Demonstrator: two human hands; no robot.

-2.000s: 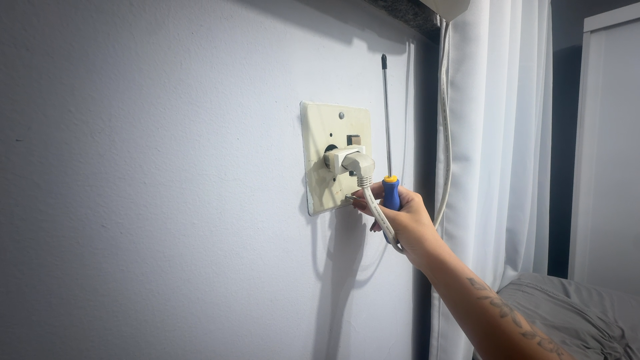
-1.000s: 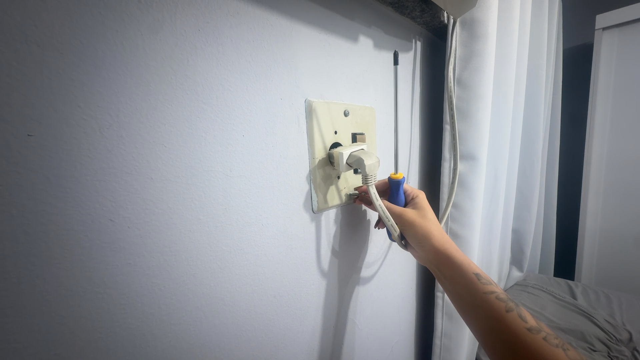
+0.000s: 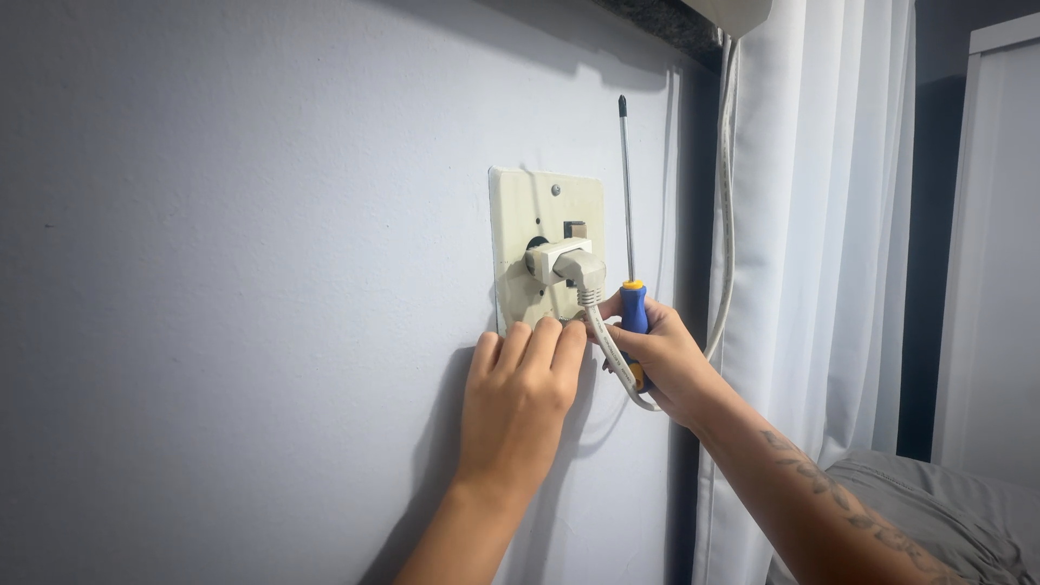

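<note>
A cream wall plate [image 3: 516,219] is on the wall, with a screw [image 3: 556,189] near its top edge. A white plug adapter [image 3: 551,258] sits in its round socket, and an angled plug [image 3: 582,270] with a thick cord [image 3: 611,354] is in the adapter. My right hand [image 3: 662,349] holds a Phillips screwdriver [image 3: 635,309] with a blue and yellow handle, tip upward; its fingertips are by the plate's lower edge, partly behind the cord. A small threaded screw [image 3: 565,319] shows between both hands' fingertips. My left hand [image 3: 520,390] has its fingers bent against the plate's bottom; its fingertips are hidden.
A stone ledge [image 3: 662,24] juts out above. At the right, a pale cable [image 3: 725,203] hangs beside a white curtain [image 3: 821,203]. Farther right are a white cabinet [image 3: 995,244] and grey fabric [image 3: 918,496].
My left hand has come into view and now touches the bottom of the wall plate. My right hand stays by the lower edge with the screwdriver still held upright.
</note>
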